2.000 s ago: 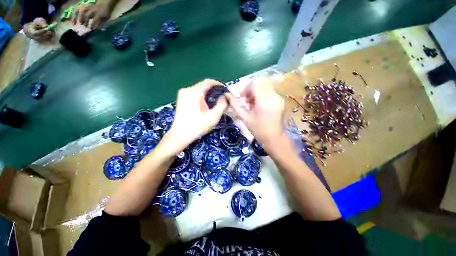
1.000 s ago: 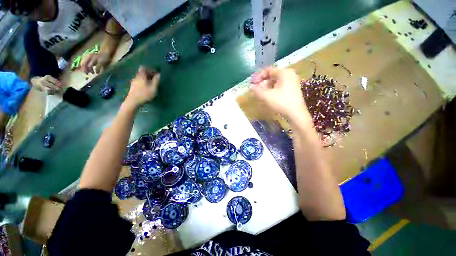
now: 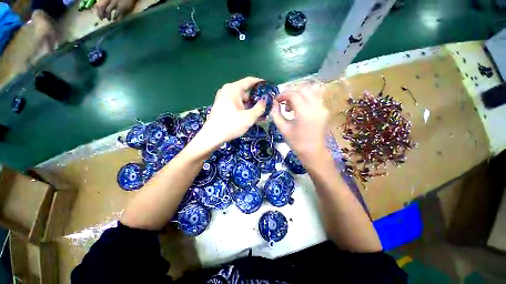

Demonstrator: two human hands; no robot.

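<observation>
My left hand (image 3: 236,108) holds a round unit (image 3: 264,95), a dark disc with a blue-white pattern, above the back edge of the white board. My right hand (image 3: 302,113) is against the right side of this unit, fingertips pinched together; it is blurred, and what the fingertips hold cannot be made out. Many more round units lie heaped on the white board (image 3: 236,230) under and around my left forearm. One unit (image 3: 273,226) lies apart near the front. A loose pile of small red-brown leaded components (image 3: 380,133) lies right of my right hand.
The green conveyor belt (image 3: 144,72) crosses behind, carrying several units and black cylinders (image 3: 52,86). A pale post (image 3: 355,39) stands behind my right hand. Cardboard trays (image 3: 25,205) are at left, a blue bin (image 3: 398,226) at lower right. Another person's hand (image 3: 115,8) is at top left.
One second ago my hands were apart, the left over the belt. Now they are together at a round unit held by my left hand. Units on the belt have shifted, and the view has turned.
</observation>
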